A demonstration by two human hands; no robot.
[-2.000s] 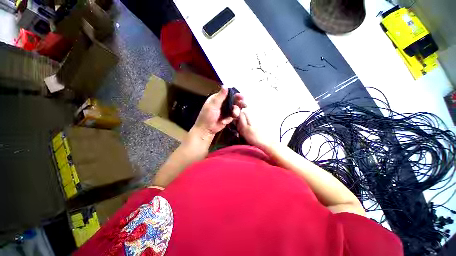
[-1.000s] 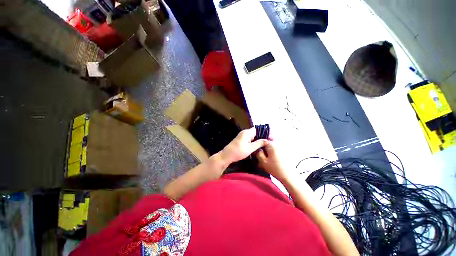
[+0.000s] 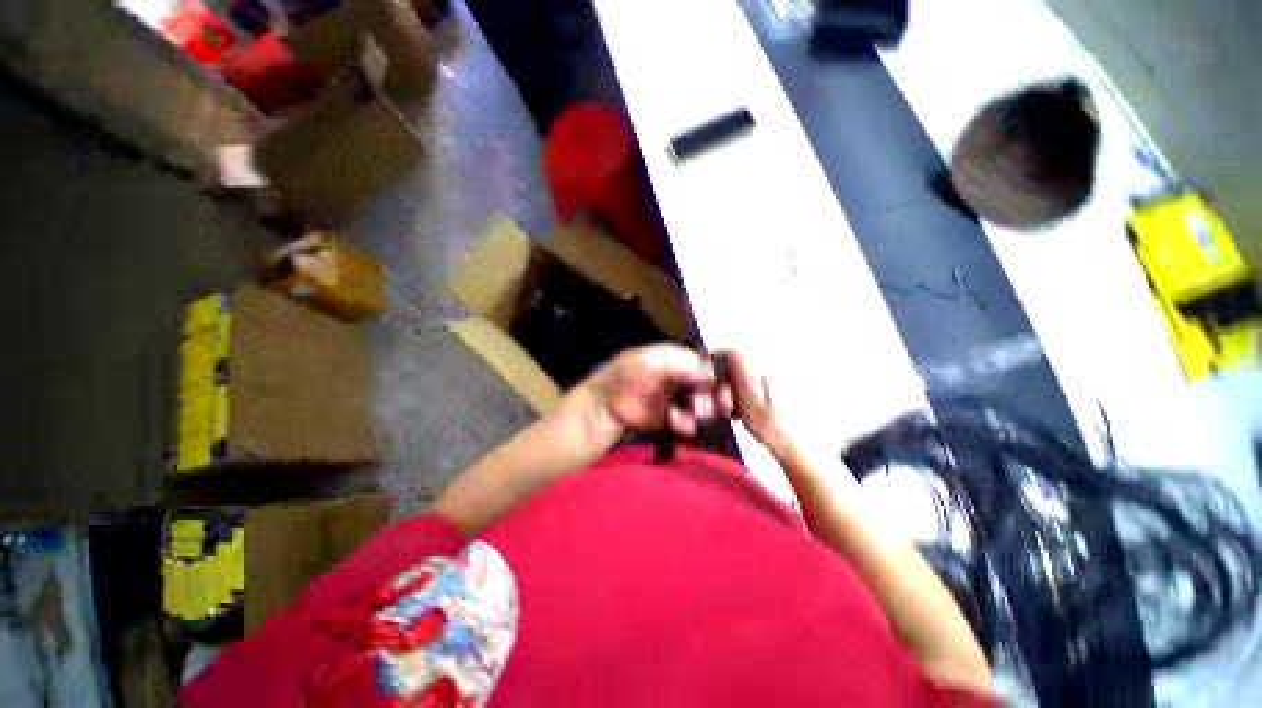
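Note:
My left hand [image 3: 653, 389] and my right hand [image 3: 749, 400] are together at my waist, at the near edge of the white table [image 3: 775, 228]. The left hand's fingers are curled around a small black coiled cable [image 3: 718, 365], of which only a little shows between the hands. The right hand's fingers touch it from the other side. The picture is blurred and the fingers hide most of the coil. A big looping black cable bundle [image 3: 1093, 519] lies on the table at the right.
An open carton [image 3: 494, 284] with dark pieces inside stands on the floor beside the table. A red stool or bin [image 3: 592, 159] is behind it. A phone [image 3: 711, 133], a bowl-shaped brown thing [image 3: 1027, 155] and a yellow device [image 3: 1193, 256] lie on the table. Stacked cartons [image 3: 298, 394] stand left.
The view has shifted slightly and blurred. The black coil stood out above my left hand a second ago; now the fingers of both hands mostly cover it.

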